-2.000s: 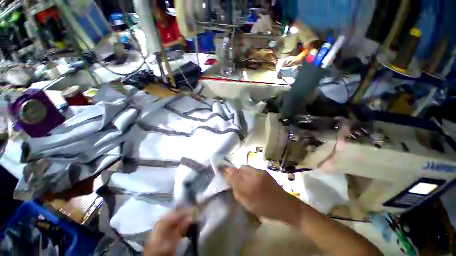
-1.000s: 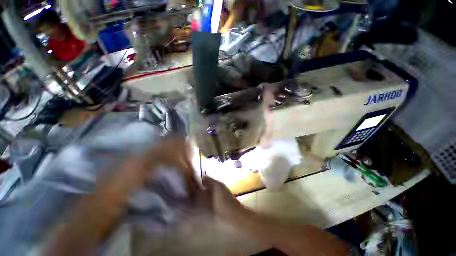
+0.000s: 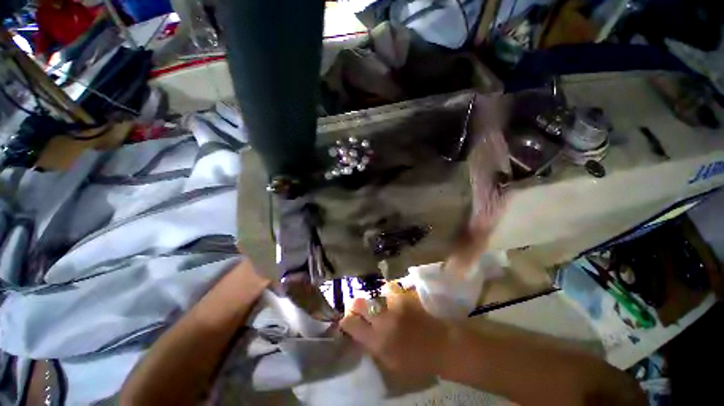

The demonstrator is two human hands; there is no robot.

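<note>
The garment (image 3: 143, 262), pale grey-white with dark grey stripes, lies heaped left of the sewing machine (image 3: 381, 198) and bunches below its needle area. My right hand (image 3: 405, 333) is at the lit needle area, its fingertips together on the cloth edge. My left hand (image 3: 310, 297) is just left of the needle, on the bunched cloth, its fingers partly hidden by the machine head and cloth. The needle and presser foot are mostly hidden by the head and my fingers.
On the head are a dark green-grey pen holder tube (image 3: 278, 79), pearl-head pins (image 3: 349, 157), tension dials (image 3: 587, 135) and a hanging pinkish strip (image 3: 488, 158). A white scrap (image 3: 444, 289) hangs right of the needle. A green-handled tool (image 3: 631, 305) lies at the right. A person's red top shows far left.
The view has moved closer over the machine head. Both hands have moved to the needle area with the cloth, which was held in front of the machine before.
</note>
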